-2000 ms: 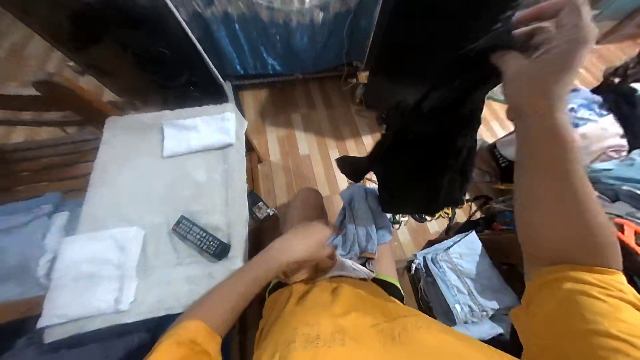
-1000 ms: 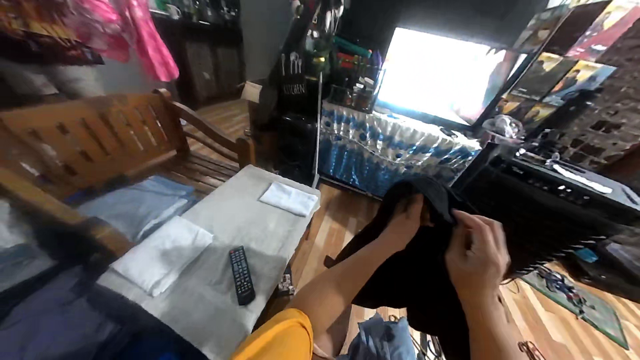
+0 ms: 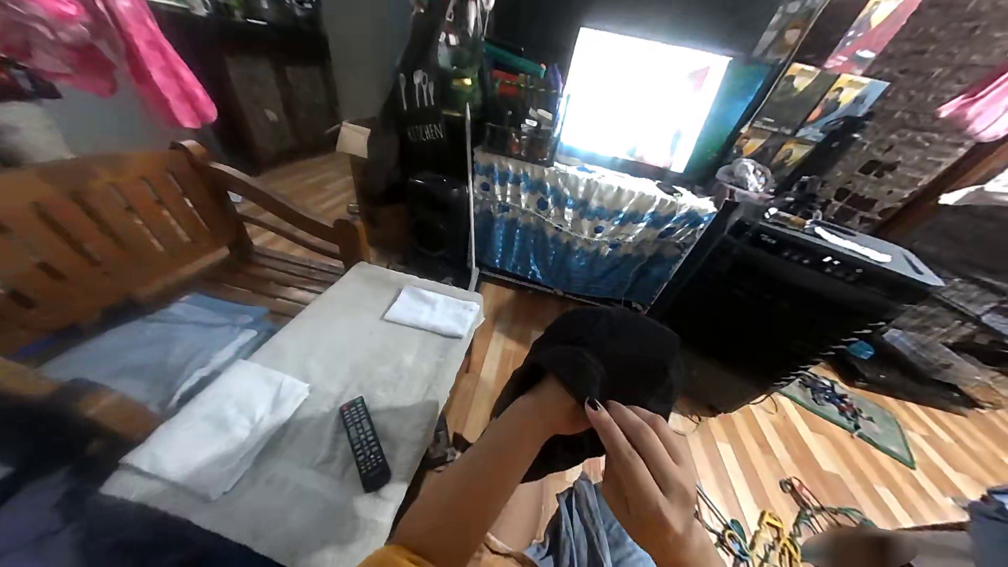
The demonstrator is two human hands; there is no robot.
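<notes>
A black cloth garment (image 3: 622,346) is bunched up in front of me, above the floor. My left hand (image 3: 561,405) reaches into its opening, and the fingers are hidden inside the fabric. My right hand (image 3: 650,465) grips the near edge of the black garment beside my left wrist. Below my hands, blue-grey cloth (image 3: 591,524) lies by my lap. On the covered table (image 3: 331,331) to the left are a folded white cloth (image 3: 433,311), a larger folded white cloth (image 3: 220,429) and a black remote control (image 3: 365,443).
A wooden bench (image 3: 118,213) holding folded blue cloths (image 3: 165,346) stands at the left. Ahead are a lit television (image 3: 642,98) and a curtained stand (image 3: 583,228). A black appliance (image 3: 780,307) is at the right. Hangers (image 3: 776,539) and a green mat (image 3: 858,417) lie on the wooden floor.
The view has tilted up from two seconds ago. The black garment hung from my raised right hand then; now both hands are at it in front of me, with my left hand inside its opening.
</notes>
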